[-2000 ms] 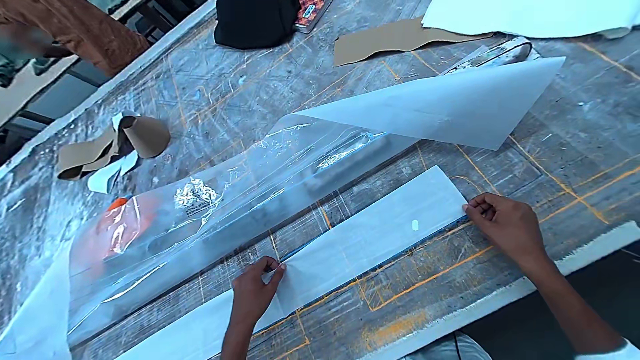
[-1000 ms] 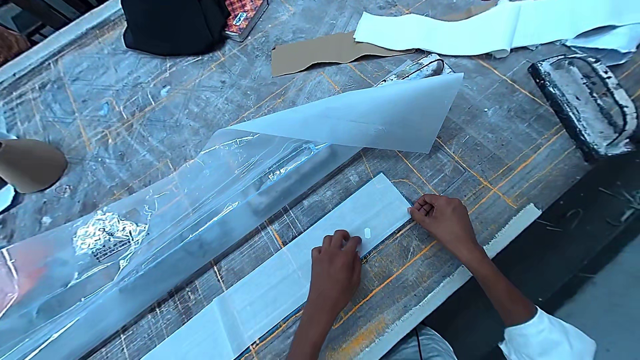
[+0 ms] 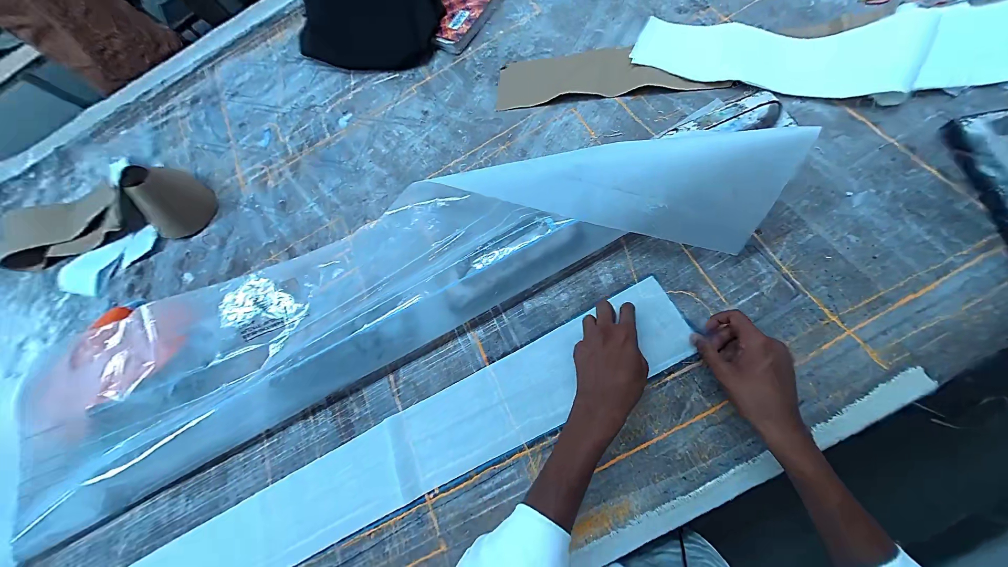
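A long pale strip of thin material lies diagonally on the marked table, with a dark blue edge showing beneath it. My left hand rests on top of the strip near its right end, palm down. At the strip's right corner, the thumb and fingers of my right hand pinch the edge. A thin orange thread curves on the table just above that corner. Behind the strip and roughly parallel to it lies a sheet of clear plastic, its far end folded over into a cloudy triangle.
Brown pieces curl at the left. Beyond the plastic are a black cloth item, a brown strip and white fabric. A dark object sits at the right edge. Pale trim runs along the near table edge.
My left hand has moved along the strip toward its right end, nearer my right hand. My right hand remains at the corner. The view has swung about.
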